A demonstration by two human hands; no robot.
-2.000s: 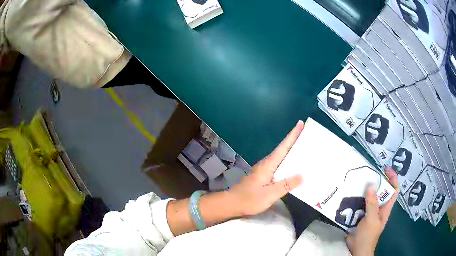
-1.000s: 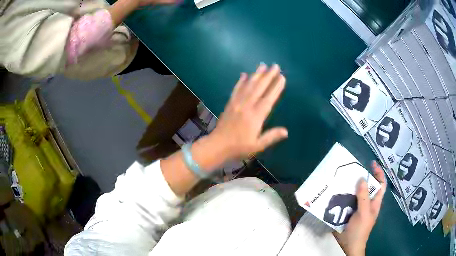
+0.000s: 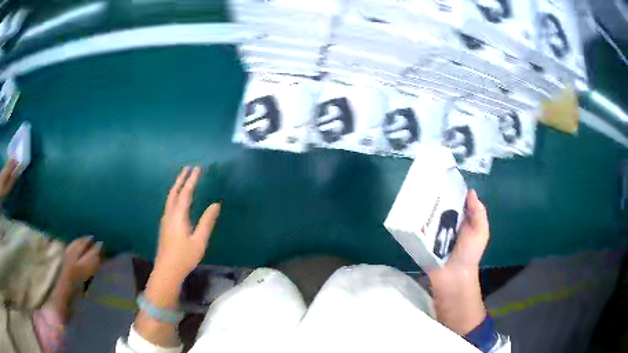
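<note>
My right hand (image 3: 468,238) holds one finished earbud retail box (image 3: 430,207) at its right side, tilted over the front part of the bench. Its printed face, with a dark earbud picture, and a white side show. My left hand (image 3: 180,231) is empty, fingers apart, over the green bench left of my knees; a pale bracelet is on that wrist. A row of finished boxes (image 3: 334,120) lies picture-side up along the front of the big stack of retail boxes (image 3: 372,58). The image is blurred.
At the left edge a co-worker's hand (image 3: 82,260) and beige sleeve show, and another hand touches a small pale item (image 3: 21,145). A tan piece (image 3: 561,110) sits at the stack's right end. A pale rail (image 3: 138,36) runs behind the green bench (image 3: 124,131).
The view has swung right, so the stack now lies ahead. The plain white part beside the printed face in the oldest frame no longer sticks out. My left hand has let go of the box.
</note>
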